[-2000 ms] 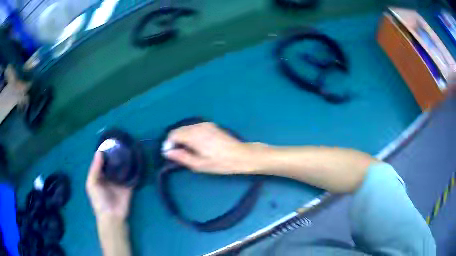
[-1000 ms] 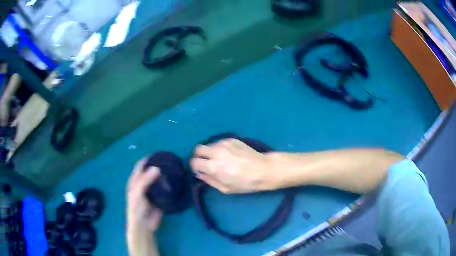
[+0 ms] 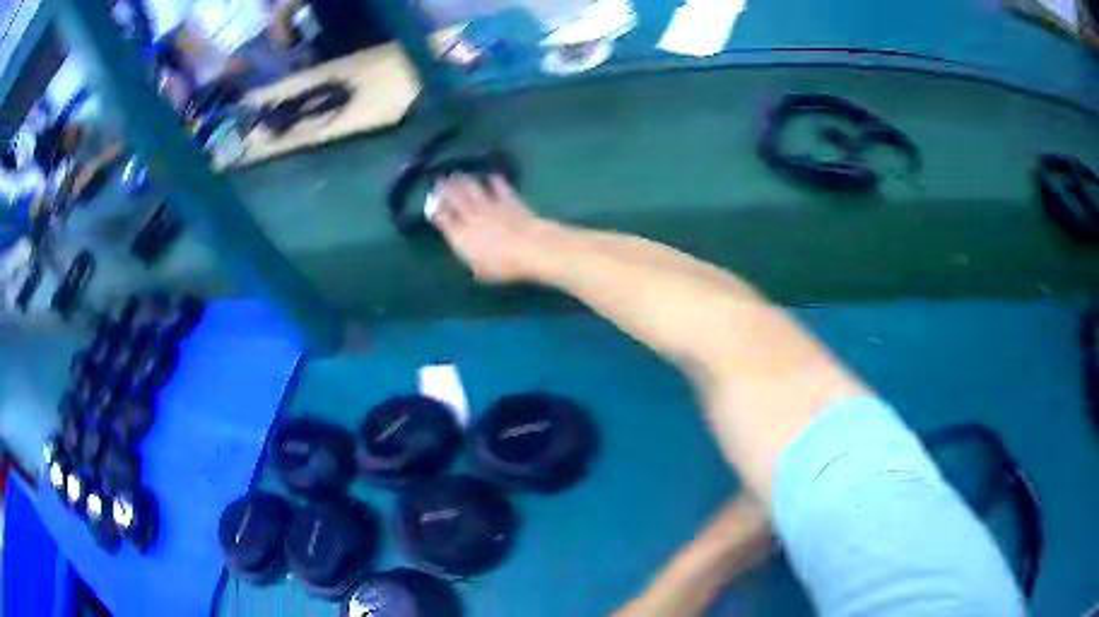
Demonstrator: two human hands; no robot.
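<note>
My right hand (image 3: 488, 223) reaches across the green conveyor belt (image 3: 651, 229). Its fingers close over the near side of a black headband (image 3: 416, 181) on the belt, a white cover on one fingertip; blur hides the exact grip. My left forearm shows at the bottom, but my left hand is hidden behind my right arm and sleeve. Several black round ear cups (image 3: 456, 524) lie dome up on the teal bench, with pale marks. Another headband (image 3: 1018, 494) lies at the lower right, partly behind my sleeve.
A blue sheet (image 3: 229, 410) at left holds rows of ear cups (image 3: 115, 398). A white slip (image 3: 444, 392) lies behind the loose cups. A teal post (image 3: 229, 229) stands at left. More headbands (image 3: 832, 145) lie on the belt. Blurred people show at upper left.
The view has swung left. My right hand has left the headband on the bench and moved to one on the belt. My left hand, earlier holding an ear cup, is now hidden.
</note>
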